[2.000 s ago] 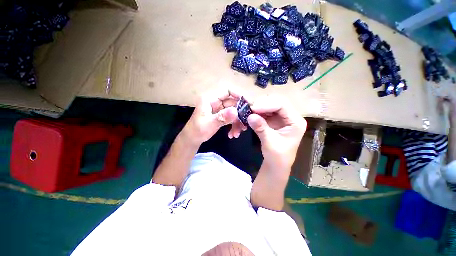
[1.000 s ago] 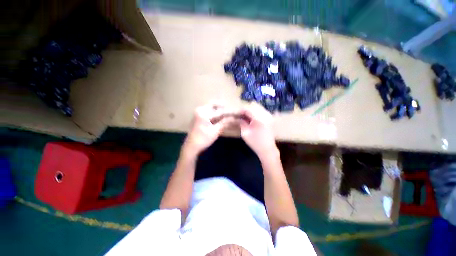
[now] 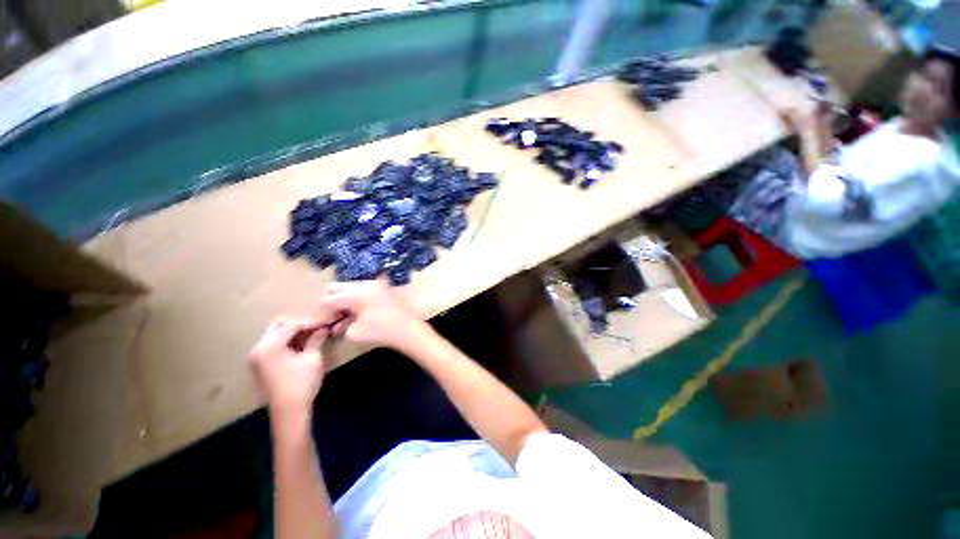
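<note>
My left hand (image 3: 287, 360) and my right hand (image 3: 368, 314) are close together over the bench's front edge, in front of the central heap of black parts (image 3: 363, 226). Both hold a small dark part (image 3: 327, 325) between the fingertips. The fingers hide most of it and the view is blurred, so its face cannot be told. The heap holds many squarish black pieces with some pale glints. A thin green strip (image 3: 485, 214) lies just right of it.
Right-hand heap (image 3: 563, 151) and another (image 3: 657, 81) lie farther along the cardboard-covered bench (image 3: 190, 363). Large carton (image 3: 63, 253) at left. An open carton (image 3: 642, 335), a red stool (image 3: 734, 258) and another carton (image 3: 658, 474) are below. A person (image 3: 868, 195) works at far right.
The camera has turned to the right, bringing the person and far heaps into view. Both hands still hold the small part, now with fingertips closed around it.
</note>
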